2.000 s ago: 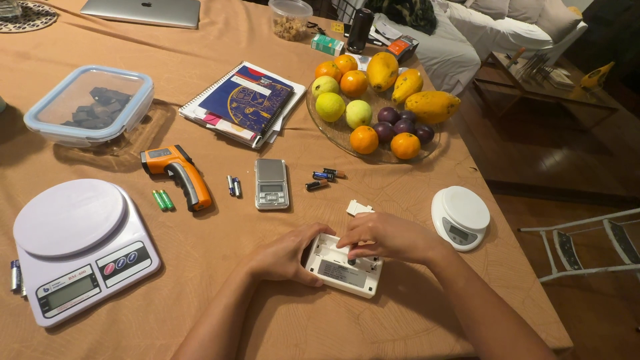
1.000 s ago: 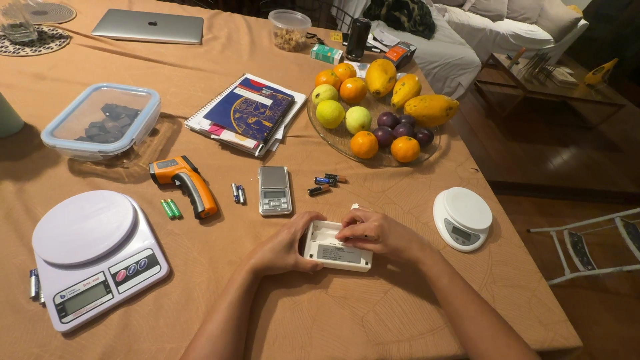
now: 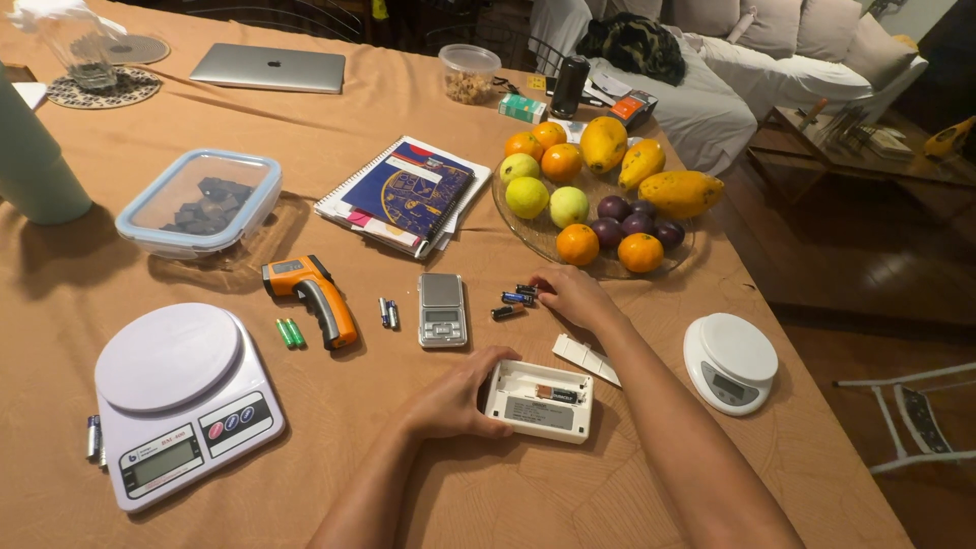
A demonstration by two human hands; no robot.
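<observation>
My left hand (image 3: pixel 461 396) grips the left side of a white plastic device (image 3: pixel 540 402) lying with its battery compartment facing up. One copper-and-black battery (image 3: pixel 559 393) sits in that compartment. My right hand (image 3: pixel 572 293) reaches beyond the device, its fingertips at the small group of loose batteries (image 3: pixel 518 297); whether they grip one, I cannot tell. The white battery cover (image 3: pixel 585 357) lies on the cloth behind the device, partly hidden by my right forearm. A silver pocket scale (image 3: pixel 442 311) lies left of the loose batteries.
An orange infrared thermometer (image 3: pixel 311 297), green batteries (image 3: pixel 290 333) and a large kitchen scale (image 3: pixel 187 404) are at left. A small white scale (image 3: pixel 730 364) is at right. Behind are a glass fruit platter (image 3: pixel 511 217), notebooks (image 3: pixel 408 194) and a lidded glass container (image 3: pixel 202 202).
My right hand has left the device's battery compartment and moved away from me to the loose batteries. My left hand still holds the device. One battery now shows in the compartment.
</observation>
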